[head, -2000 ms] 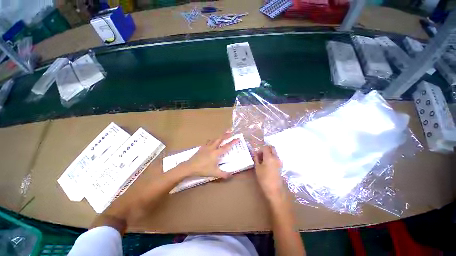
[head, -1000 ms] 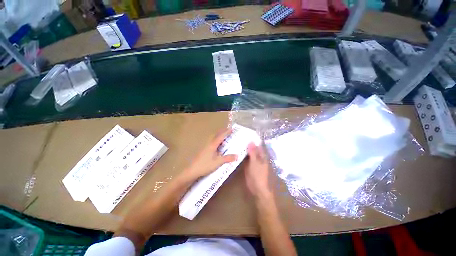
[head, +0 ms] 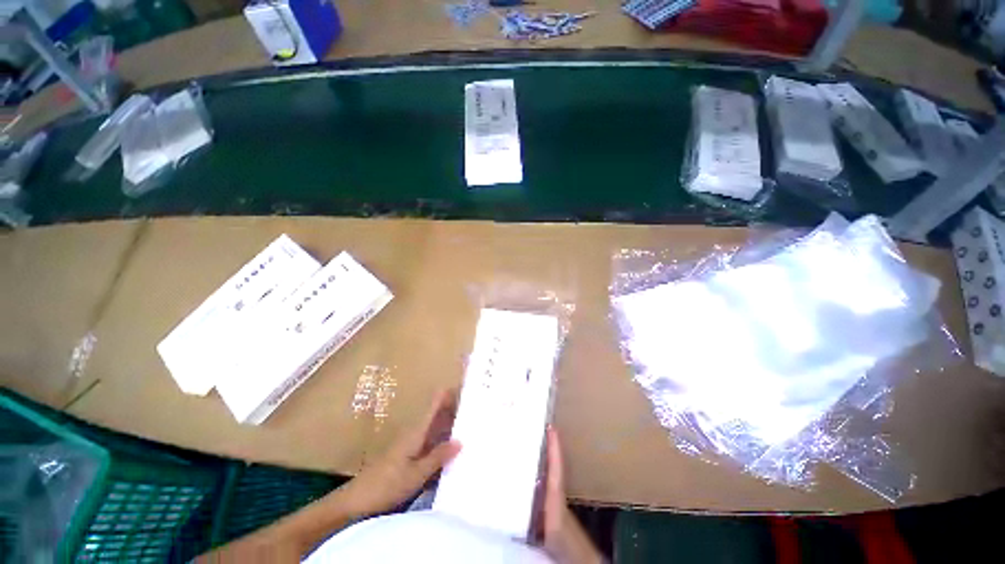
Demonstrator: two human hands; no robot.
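Observation:
A long white product box (head: 501,408) lies upright in front of me, with shiny clear film around its top and right edge. My left hand (head: 410,468) holds its left side with the thumb on the box. My right hand (head: 560,501) is at its right edge, partly hidden by the box and cut off below. Two more white boxes (head: 303,331) lie slanted and overlapping on the cardboard cover (head: 83,275) at left. A glaring stack of clear poly bags (head: 771,331) lies at right.
Beyond the bench runs a green conveyor belt (head: 364,138) with a white box (head: 493,132) mid-belt and bagged boxes (head: 724,143) at right and left. A metal upright (head: 959,176) slants at right. A green crate (head: 143,512) stands at lower left.
The box between my hands has turned from slanted to nearly straight and come closer to me, now with film past its far end. My hands have moved down toward my body. The view has shifted.

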